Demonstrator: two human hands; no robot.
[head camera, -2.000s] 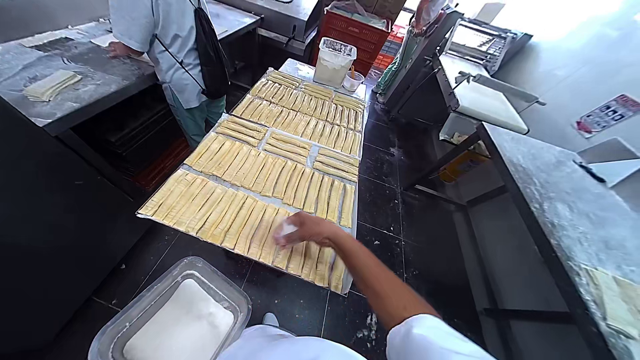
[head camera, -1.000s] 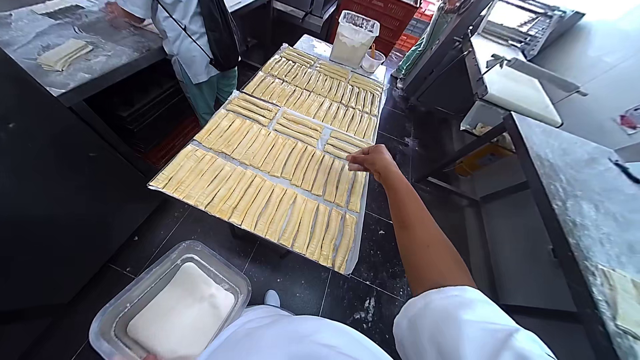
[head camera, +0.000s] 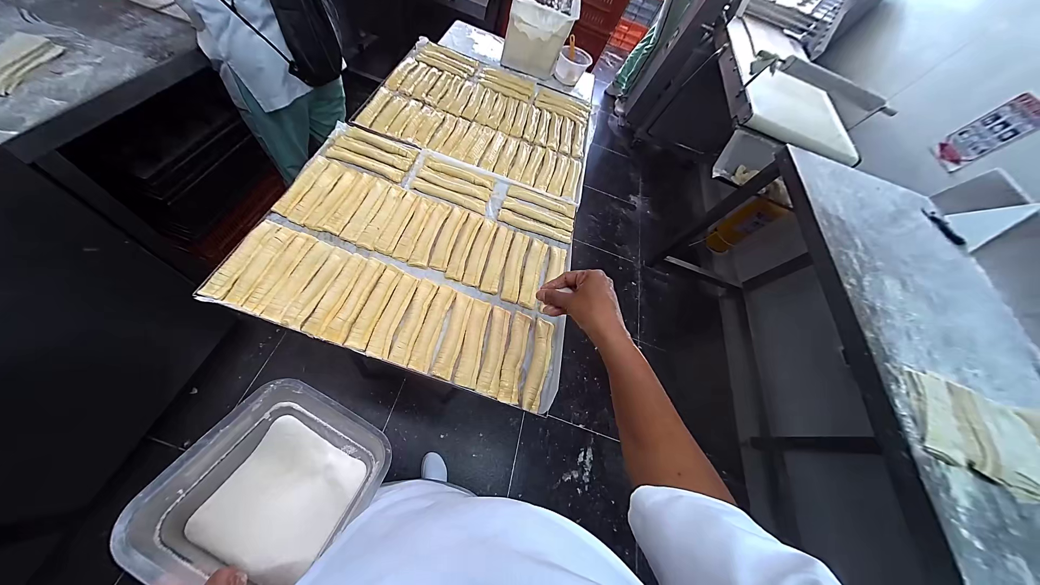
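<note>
Rows of raw dough strips (head camera: 382, 219) lie on paper-lined trays (head camera: 555, 382) on the table ahead. Over the right edge of the nearer tray is my right hand (head camera: 581, 301), its fingertips pinched together; whether powder is between them cannot be told. At the lower left, my left hand (head camera: 227, 577) grips the near rim of a clear plastic tub (head camera: 370, 455). The tub holds a heap of white powder (head camera: 280, 496). Only the fingertips of the left hand show.
A white bucket (head camera: 538, 36) and a small cup (head camera: 572, 67) stand at the table's far end. Another person (head camera: 276, 89) stands at the far left, beside a floury worktop (head camera: 106, 69). On the right, dough sheets (head camera: 975, 431) lie on a second worktop (head camera: 902, 219).
My right hand was over the near row of strips two seconds ago, then moved to the tray's right side. Now it is lower along that edge. The tub has stayed at the lower left.
</note>
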